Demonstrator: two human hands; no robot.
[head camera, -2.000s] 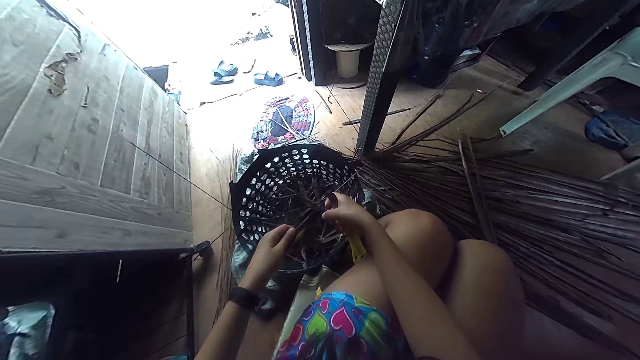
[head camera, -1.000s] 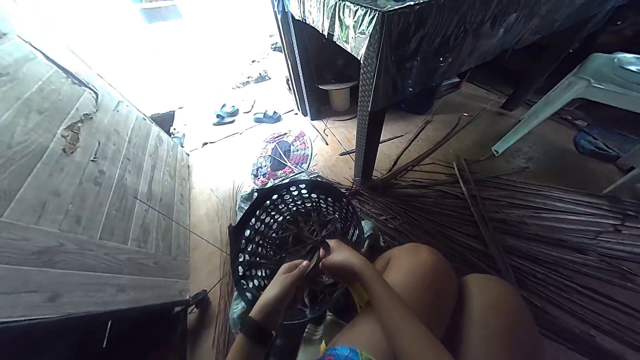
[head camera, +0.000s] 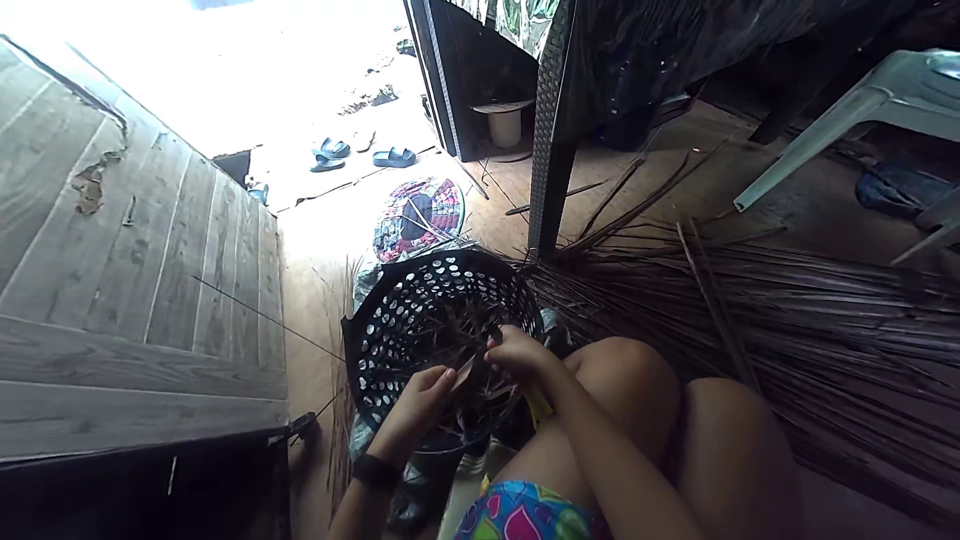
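A black plastic basket (head camera: 386, 289) with round holes stands in front of my knees, holding dark dry leaf scraps (head camera: 457, 330). Over its near part, my left hand (head camera: 424, 397), with a dark band on the wrist, pinches a brownish leaf strip (head camera: 466, 373) between thumb and finger. Just right of it and a little higher, my right hand (head camera: 517, 354) is closed on dark leaf material; exactly what lies inside the fingers is hidden. Something yellow (head camera: 537, 405) shows beneath my right wrist. Long dry palm fronds (head camera: 810, 307) spread over the floor at the right.
A wood-plank panel (head camera: 150, 262) rises at the left. Beyond the basket lie a round patchwork mat (head camera: 420, 217) and blue slippers (head camera: 394, 157). A woven-pattern table leg (head camera: 551, 150) stands behind the fronds, with a pale plastic chair (head camera: 825, 127) at the upper right.
My hands stay over the basket; they are farther apart now than one second ago, with a brownish strip showing at my left fingertips. The view has shifted somewhat.
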